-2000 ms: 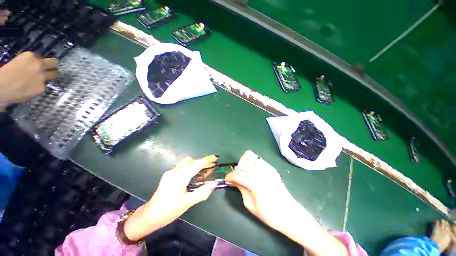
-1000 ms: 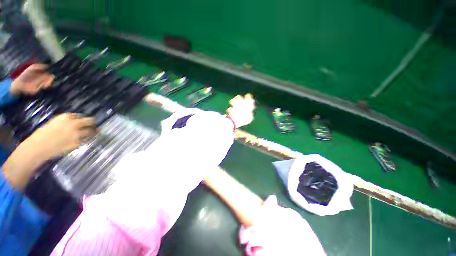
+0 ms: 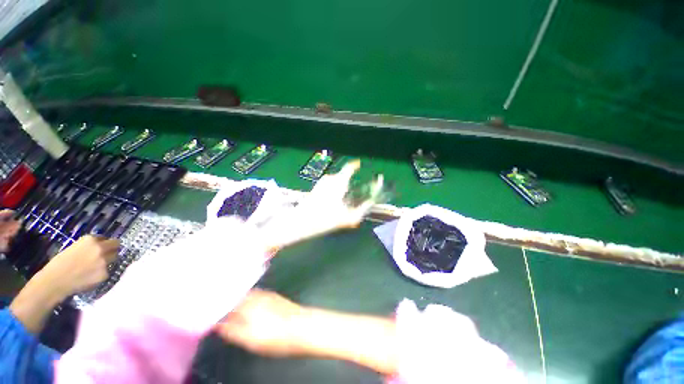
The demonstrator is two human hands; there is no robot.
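My left hand (image 3: 337, 201) reaches past the whitish strip at the belt's near edge. A blurred dark-green phone unit (image 3: 364, 189) shows between its thumb and fingers. My right hand (image 3: 259, 322) is low over the bench, blurred, with its fingertips partly hidden by my left sleeve; whether it holds anything cannot be seen. The left parts bag (image 3: 241, 202), with black pieces, is partly covered by my left arm. The right parts bag (image 3: 436, 246) stands open on the bench, full of black parts.
Several open phone units (image 3: 316, 164) lie spaced along the green belt (image 3: 472, 176). Black slotted trays (image 3: 112, 184) and a clear blister tray (image 3: 154, 234) are at the left. A neighbour's hand (image 3: 79, 264) is over them. A red object (image 3: 16, 186) is far left; a blue sleeve (image 3: 660, 356) is lower right.
The view has turned, so the belt lies more level. My left hand, at the belt a second ago, now has a unit between its fingers. My right hand has moved left, under my left arm.
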